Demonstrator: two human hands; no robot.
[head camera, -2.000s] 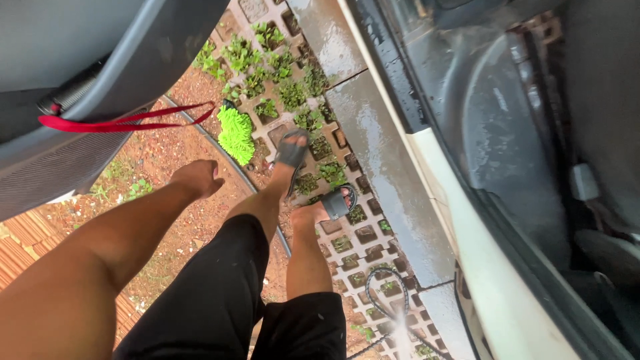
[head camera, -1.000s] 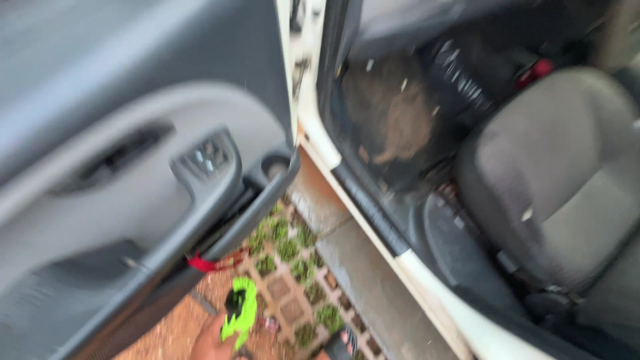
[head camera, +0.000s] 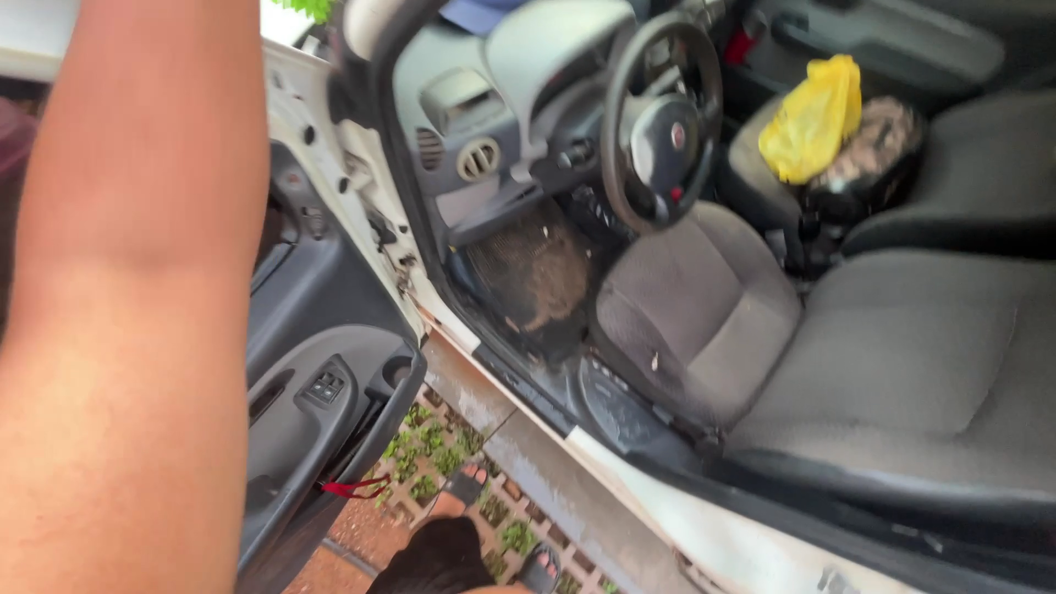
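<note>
A bare forearm, seemingly my left, rises large along the left side of the view; its hand is cut off above the top edge. My right hand is out of view. Beside the raised arm, a bright green shaggy thing (head camera: 307, 7) shows at the top edge; whether the hand holds it cannot be told. Right of the arm is the swung-out car door panel (head camera: 309, 429) with window switches (head camera: 327, 386) and a red strap (head camera: 355, 487) hanging from its pocket.
The steering wheel (head camera: 615, 124), a dirty floor mat (head camera: 536, 280) and grey driver's seat (head camera: 701, 313) lie inside the white door sill (head camera: 635, 495). A yellow plastic bag (head camera: 813, 120) rests on the far seat. Below, my sandalled feet stand on grid paving (head camera: 421, 454) with plants.
The view has swung up from the ground to the car interior. The arm, earlier low with its hand at a lime-green shaggy mitt, now reaches up past the top edge.
</note>
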